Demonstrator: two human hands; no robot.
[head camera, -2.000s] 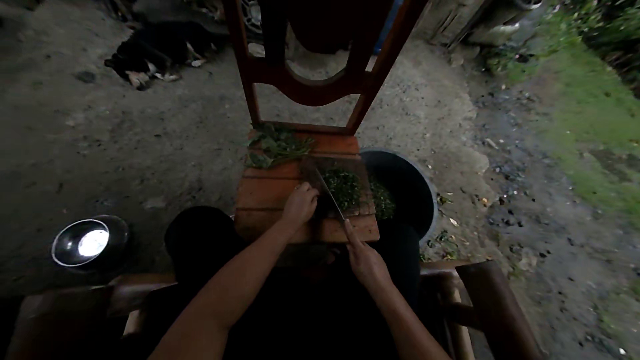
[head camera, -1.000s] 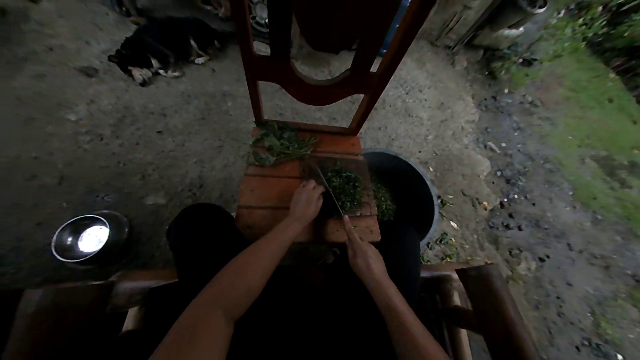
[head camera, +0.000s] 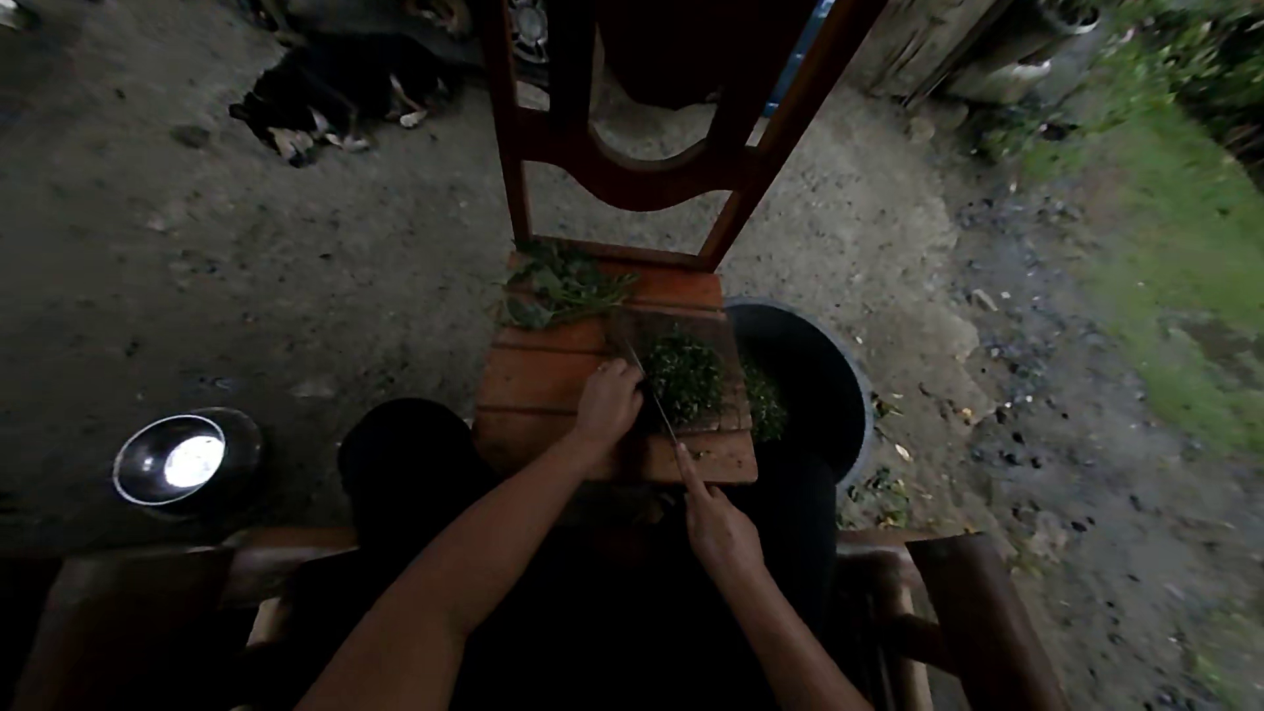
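My right hand (head camera: 719, 523) is closed around the handle of a long knife (head camera: 660, 407), whose blade points up and left over a dark cutting board (head camera: 733, 390). Chopped green leaves (head camera: 683, 377) lie in a heap just right of the blade. Left of the blade, my left hand (head camera: 609, 400) has its fingers curled down at the board's left edge, against dark greens that are mostly hidden beneath them. The board rests on the slatted seat of a wooden chair (head camera: 538, 380). A bunch of whole leafy greens (head camera: 561, 286) lies at the seat's far left corner.
A dark round basin (head camera: 825, 395) with chopped greens (head camera: 763, 403) stands right of the seat. The chair's backrest (head camera: 632, 188) rises beyond. A shiny metal bowl (head camera: 143, 464) is on the ground at left. A black dog (head camera: 355, 84) lies at the upper left.
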